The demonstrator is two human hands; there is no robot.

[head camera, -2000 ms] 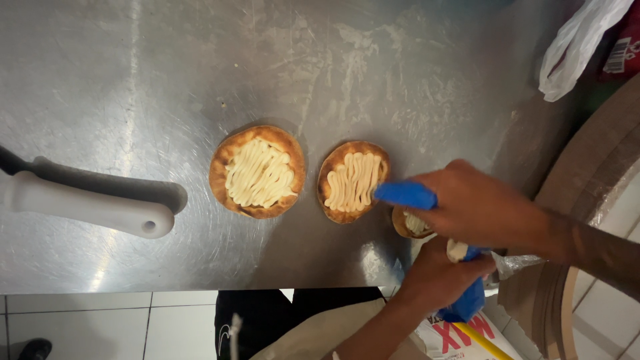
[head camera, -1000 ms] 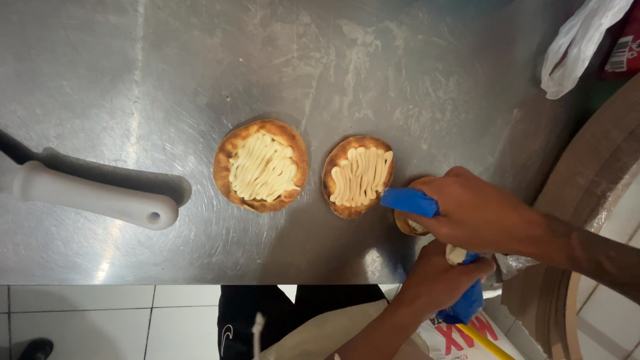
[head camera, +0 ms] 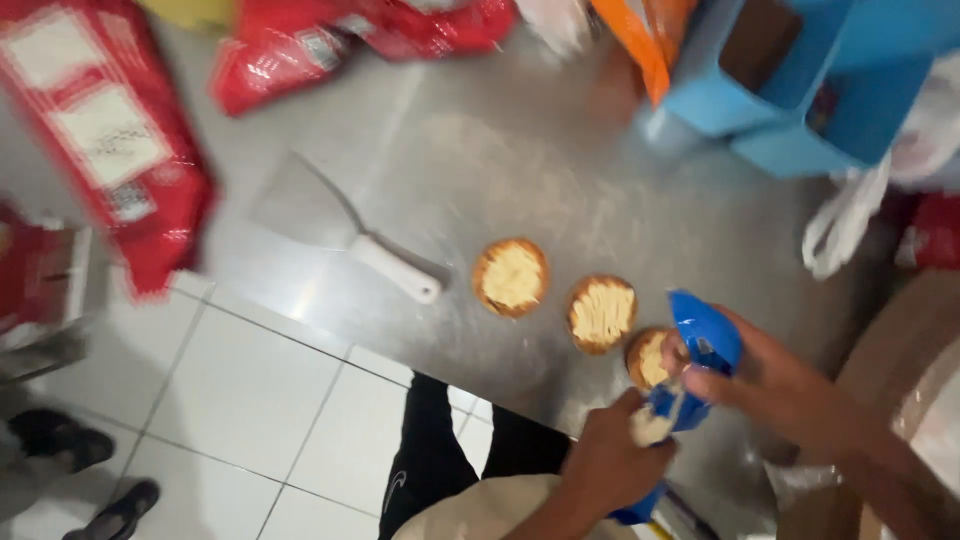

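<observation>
Both my hands are on a blue piping bag (head camera: 686,397) of pale cream at the lower right. My left hand (head camera: 619,457) grips its lower part, where cream shows at the fingers. My right hand (head camera: 739,375) holds the upper part, with a blue end standing up. Beside the bag, a small round baked crust (head camera: 646,358) with cream on it is partly covered by my fingers. Up and left of it lie a crust with wavy cream lines (head camera: 601,315) and another cream-topped crust (head camera: 511,277), apart from each other on the steel table (head camera: 465,172).
A scraper with a white handle (head camera: 397,268) lies left of the crusts. Red printed bags (head camera: 112,127) are at the upper left, blue bins (head camera: 757,112) at the upper right. Brown cardboard (head camera: 862,375) stands at the right. Another person's feet (head camera: 64,442) show on the tiled floor.
The view has swung and widened. My left hand has come up to the blue bag beside my right hand, and the bag's blue end now points up rather than toward the middle crust.
</observation>
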